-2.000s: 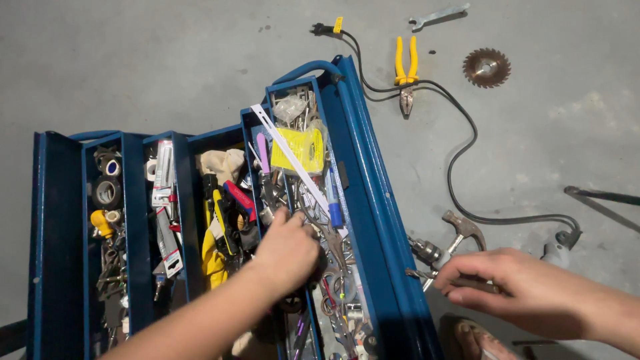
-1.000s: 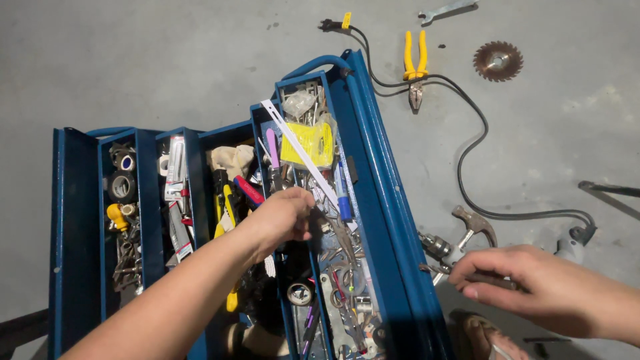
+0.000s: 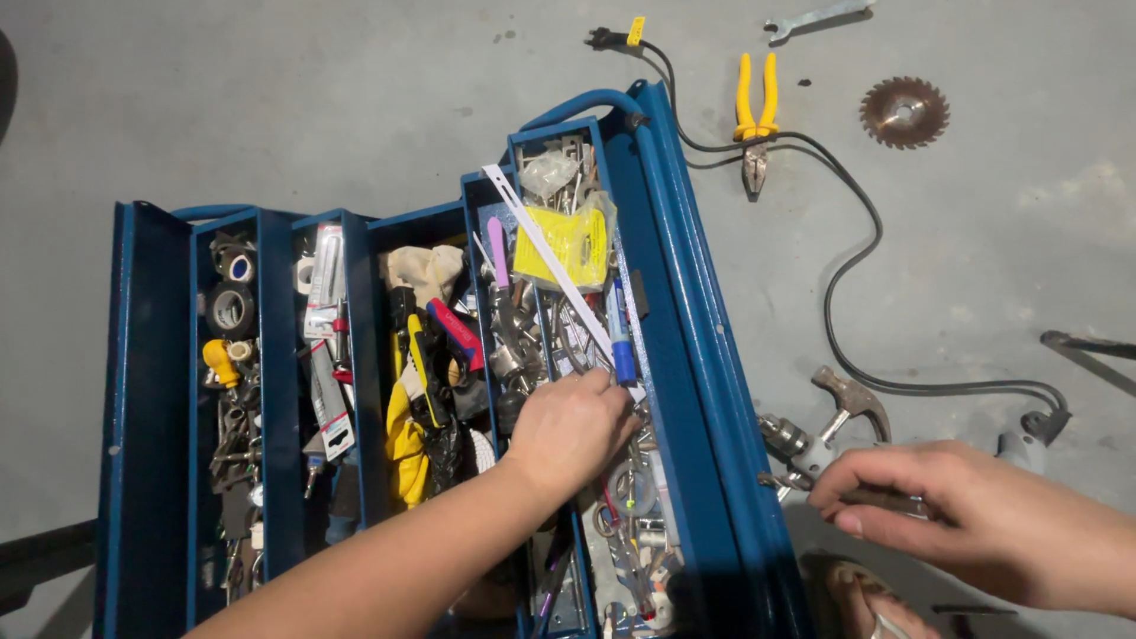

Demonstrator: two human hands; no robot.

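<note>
A blue metal cantilever toolbox (image 3: 701, 373) stands open, its trays full of small parts and tools. My left hand (image 3: 572, 430) reaches into the right-hand tray, its fingertips down among the loose parts beside a blue marker (image 3: 620, 333) and a white strip (image 3: 550, 257); whether the fingers grip anything is hidden. A yellow packet (image 3: 568, 248) lies under the strip. My right hand (image 3: 941, 515) is to the right of the box, with the fingers curled around a small metal piece, seemingly a drill bit (image 3: 785, 481). Just beyond it are a claw hammer (image 3: 843, 404) and a drill chuck (image 3: 783, 435).
On the grey floor lie combination pliers (image 3: 755, 133) with yellow handles, a circular saw blade (image 3: 904, 113), an open-end wrench (image 3: 818, 19) and a black power cord (image 3: 874, 231). A foot in a sandal (image 3: 874, 603) is at the bottom right.
My left hand has shifted down the right-hand tray, to just below the blue marker. My right hand stays beside the box with the metal piece.
</note>
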